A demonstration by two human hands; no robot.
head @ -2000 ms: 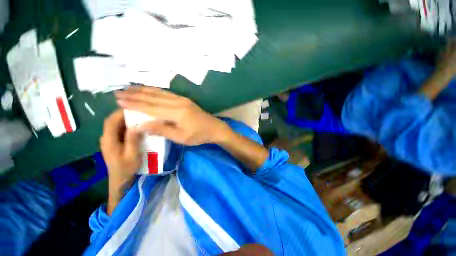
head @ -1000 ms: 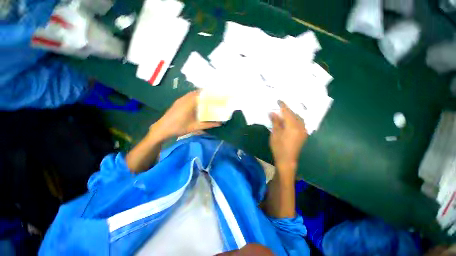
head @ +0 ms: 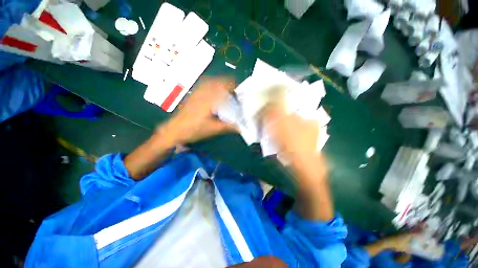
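A heap of white leaflets (head: 309,97) lies on the green bench in front of me. My left hand (head: 207,112) is at the heap's left side, blurred, around a whitish carton-like thing (head: 229,111) that I cannot make out clearly. My right hand (head: 285,123) is over the middle of the heap, blurred by motion; whether its fingers hold a leaflet cannot be told. White cartons with a red end (head: 173,57) lie flat side by side, left of the heap and beyond my left hand.
Opened cartons with red marks (head: 78,44) stand at the far left. White discs (head: 126,25) and rubber bands (head: 233,52) lie nearby. White wrapped bundles (head: 366,78) and stacked cartons (head: 403,175) are at the right. Another person's hand (head: 390,244) shows at the lower right.
The view has shifted, showing more of the bench at right. My right hand has moved from the heap's near right edge onto its middle. The pale yellowish face at my left hand no longer shows.
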